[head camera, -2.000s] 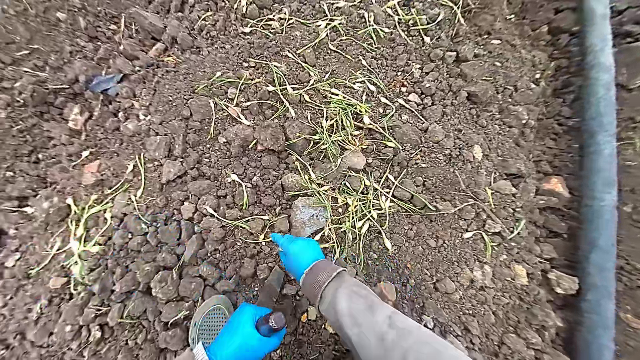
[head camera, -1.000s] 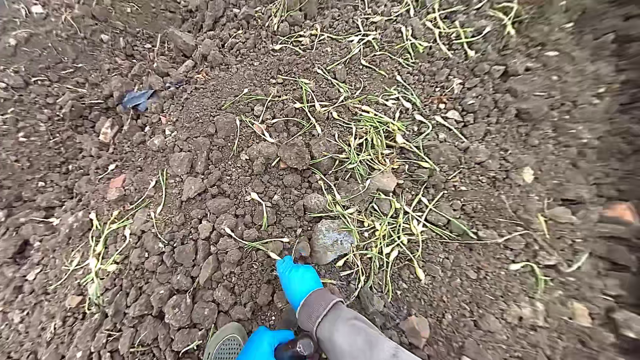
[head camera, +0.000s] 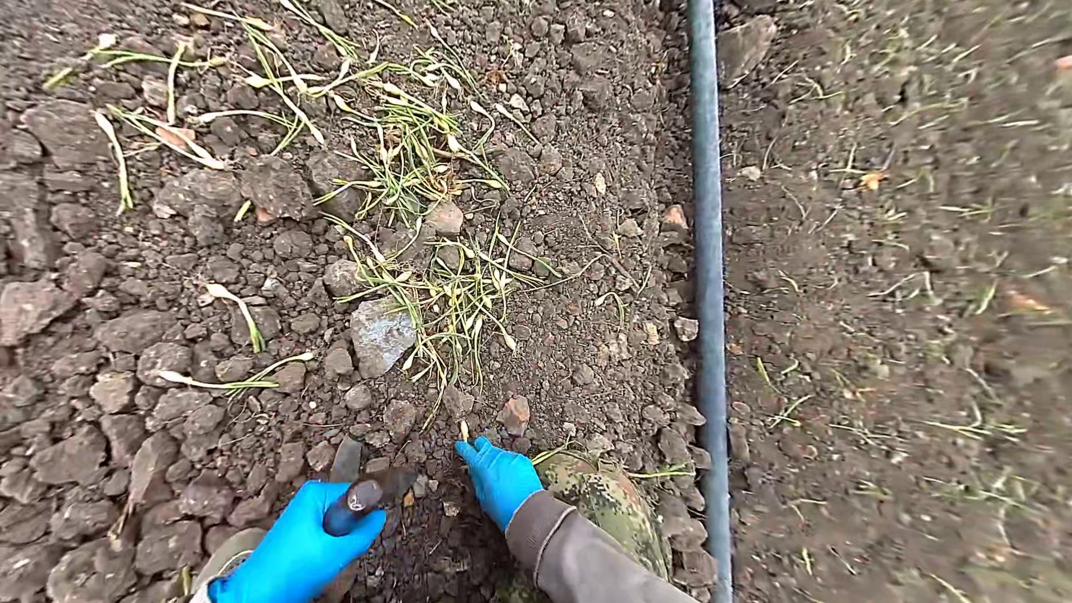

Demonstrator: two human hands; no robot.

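My left hand [head camera: 306,540], in a blue glove, grips the dark handle of a digging tool [head camera: 352,504] at the lower left; its metal part shows just above and beside the hand, low over the soil. To its right my right hand [head camera: 501,484], also blue-gloved, has thumb and fingertips together on a small pale bulb [head camera: 464,430], whose tip sticks out beyond the fingers. Just above lies a heap of small bulbs with green shoots [head camera: 456,306], beside a flat grey stone [head camera: 382,337]. A second heap of sprouted bulbs [head camera: 410,151] lies higher up.
A grey hose or pipe [head camera: 710,276] runs lengthwise along the soil at the right. Loose sprouted bulbs [head camera: 239,314] lie among clods at the left. A camouflage-patterned knee [head camera: 607,507] rests beside my right forearm. Part of a shoe [head camera: 230,553] shows behind my left hand.
My right hand has moved from beside the flat grey stone down and right, nearer the knee. A pale bulb tip now shows at its fingers. The view has shifted to the right.
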